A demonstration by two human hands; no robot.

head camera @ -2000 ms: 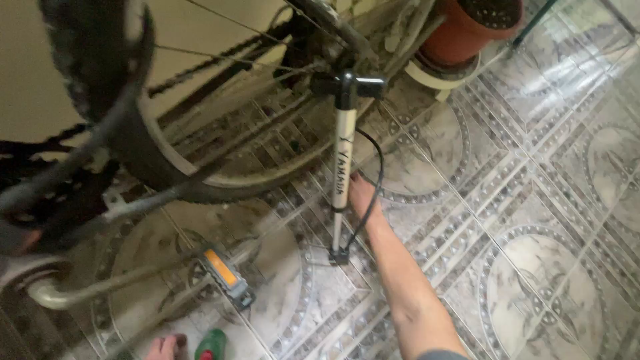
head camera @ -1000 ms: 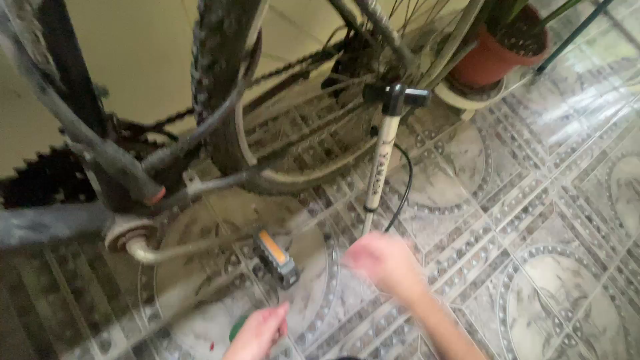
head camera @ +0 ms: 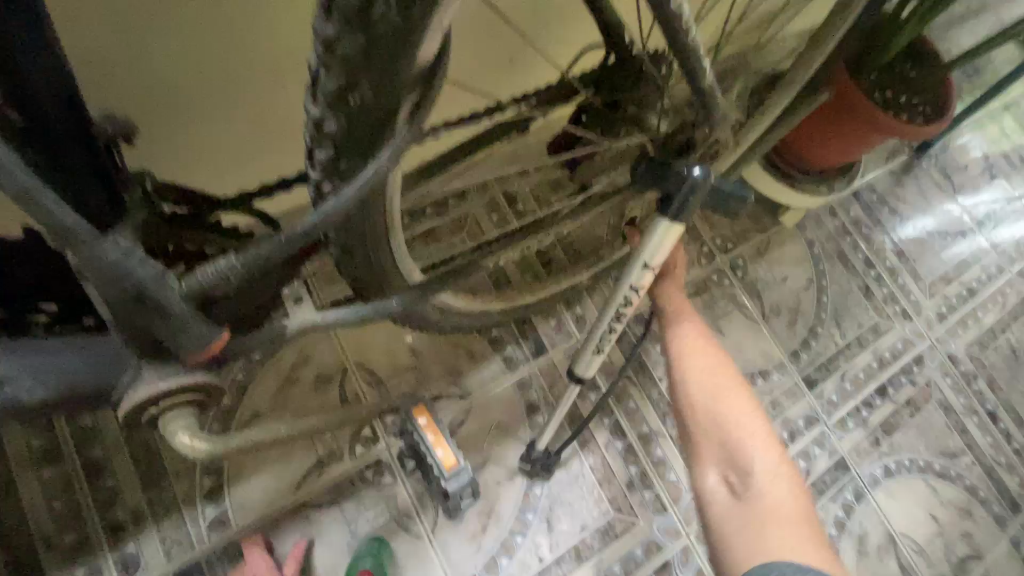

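A bicycle hand pump (head camera: 628, 300) with a black T-handle and silver barrel stands tilted in front of the bicycle's rear wheel (head camera: 496, 316). My right hand (head camera: 668, 264) reaches behind the barrel near the wheel rim; its fingers are mostly hidden by the pump, so what they hold cannot be told. The pump's black hose (head camera: 612, 392) runs from its foot up toward that hand. Low in the view, part of my left hand (head camera: 268, 558) shows, fingers apart, with nothing seen in it, left of a green object (head camera: 370, 556) at the bottom edge.
The bicycle's crank arm (head camera: 264, 436) ends in a pedal (head camera: 440, 460) with an orange reflector, left of the pump foot. Its frame tube (head camera: 88, 232) and chain (head camera: 504, 108) lie to the left and behind. A terracotta plant pot (head camera: 864, 120) stands at the upper right on the patterned tile floor.
A second ago my right hand was by the pump's lower rod; it has moved up behind the barrel. My left hand has dropped toward the bottom edge. The pump now leans more.
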